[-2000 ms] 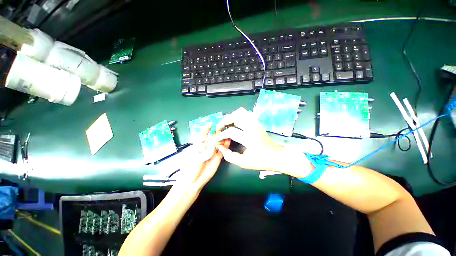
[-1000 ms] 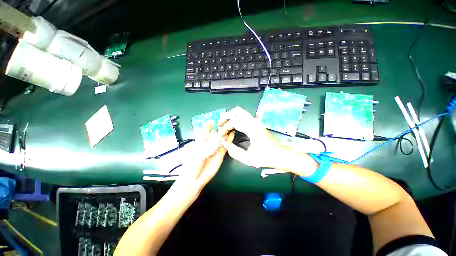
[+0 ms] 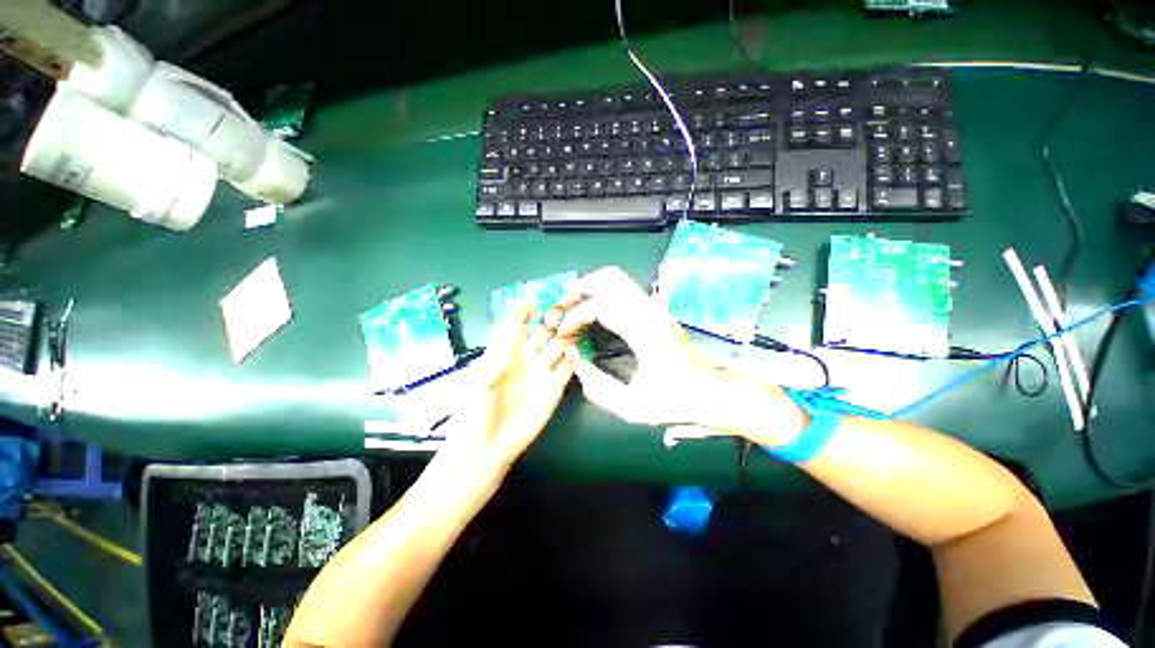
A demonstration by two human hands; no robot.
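Observation:
Four green circuit boards lie in a row: far left (image 3: 407,336), second (image 3: 527,296), third (image 3: 718,279) and far right (image 3: 888,298). My left hand (image 3: 509,386) and my right hand (image 3: 642,357) meet at the second board's right and lower edge and hide part of it. Their fingertips are bent close together. A small green patch shows between the hands, but glare and the fingers hide what they grip. My right wrist wears a blue strap (image 3: 807,434) with a blue cord. Black leads (image 3: 982,353) run from board edges.
A black keyboard (image 3: 719,149) lies behind the boards, with a thin cable (image 3: 661,91) over it. White rolls (image 3: 120,165) and a pale card (image 3: 256,311) are at left. White strips (image 3: 1049,336) lie at right. A black tray (image 3: 257,475) with boards is below the bench at left.
My hands stay at the second board with small finger shifts; a green patch now shows between them. The view has shifted slightly.

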